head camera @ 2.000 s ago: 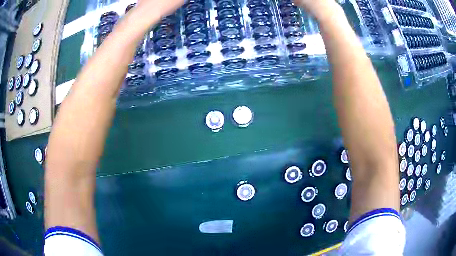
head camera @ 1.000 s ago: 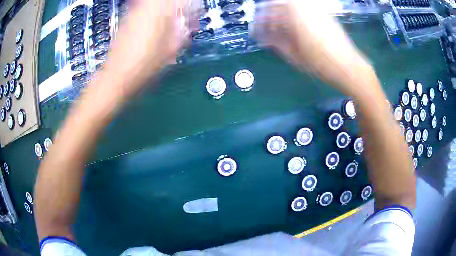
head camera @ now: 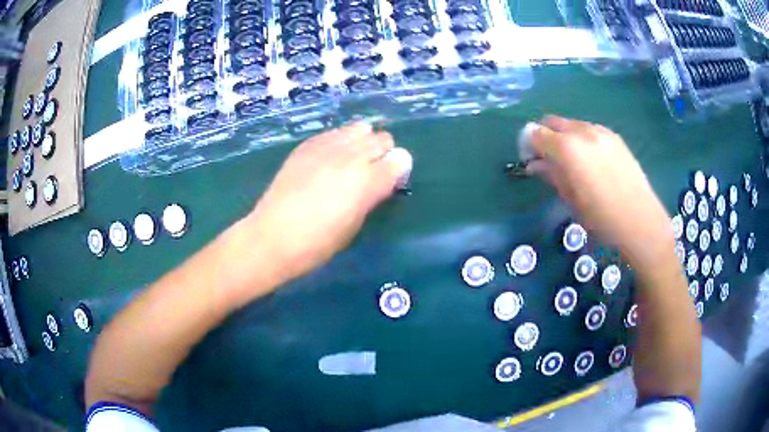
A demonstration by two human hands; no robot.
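My left hand [head camera: 325,190] is over the green mat before the tray, whitish cover on a fingertip. A dark edge of a small round part [head camera: 406,191] shows under its pinched fingers. My right hand [head camera: 594,164] is farther right, its covered fingertips pinching another small round part [head camera: 516,170], seen edge-on. The clear blister tray [head camera: 244,139] lies beyond my hands, with columns of dark parts [head camera: 362,59] standing in it. Most of each held part is hidden by fingers.
Loose discs lie at right [head camera: 523,258], with one nearer the middle [head camera: 395,301]. A row [head camera: 144,228] lies left. A tan cardboard sheet [head camera: 67,110] bears discs at far left. More filled trays [head camera: 712,67] stand far right. A whitish scrap [head camera: 348,364] lies near me.
My hands have drawn back from the tray towards me and apart. The two discs lying in front of the tray no longer show there; small parts now show at my fingertips. The view has shifted.
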